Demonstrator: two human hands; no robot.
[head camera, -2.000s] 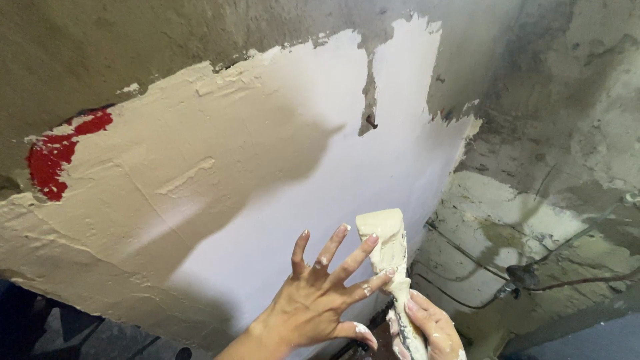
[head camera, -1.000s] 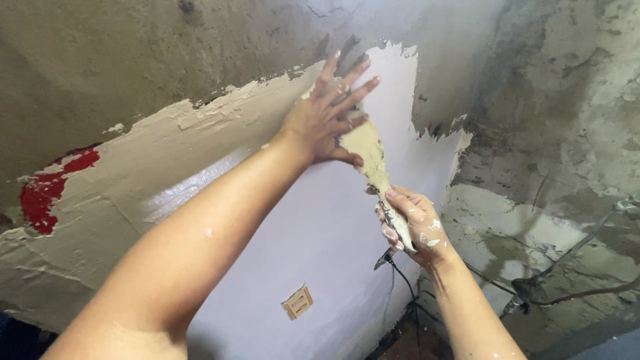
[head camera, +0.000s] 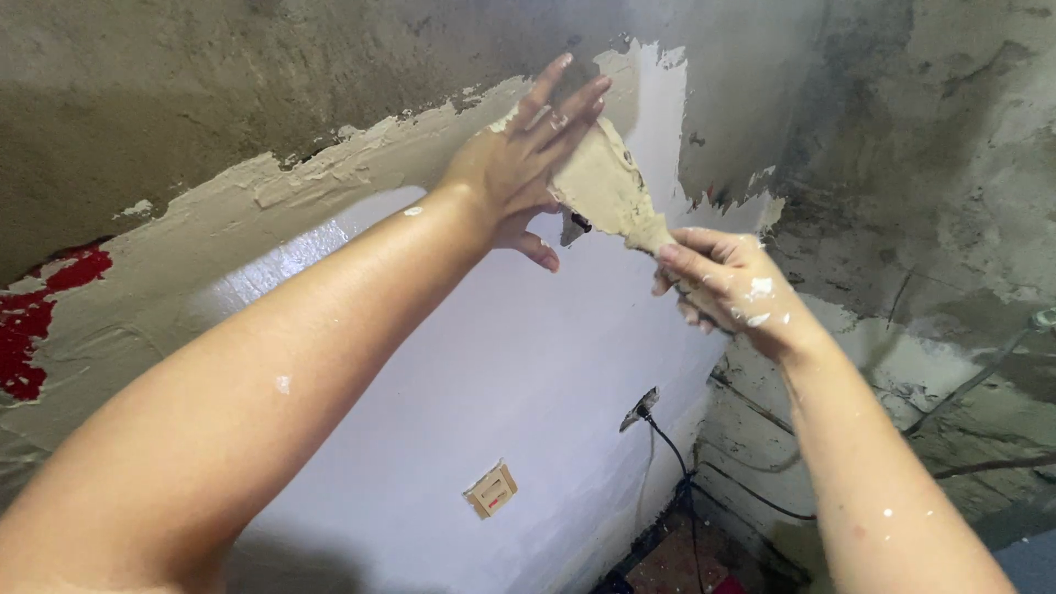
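My right hand (head camera: 730, 289), spotted with white, grips the handle of a putty knife (head camera: 606, 186) whose broad blade is coated in cream putty and points up and left. My left hand (head camera: 524, 165) is spread at the wall beside the blade, with white smears on its fingers; whether its palm touches the wall is hidden. Behind both hands the wall carries smooth whitish putty (head camera: 429, 363) with a rough cream edge (head camera: 330, 165) against bare grey plaster (head camera: 206, 91).
A beige wall socket plate (head camera: 492, 491) sits low on the wall. Right of it, a black cable (head camera: 670, 441) comes from a hole. More cables hang by the rough adjoining wall (head camera: 932, 206). Red paint (head camera: 49, 305) shows at the far left; a dark gap (head camera: 580, 224) lies below the blade.
Both hands and the putty knife have moved up the wall from their lower place two seconds ago. The socket plate has come into view since then.
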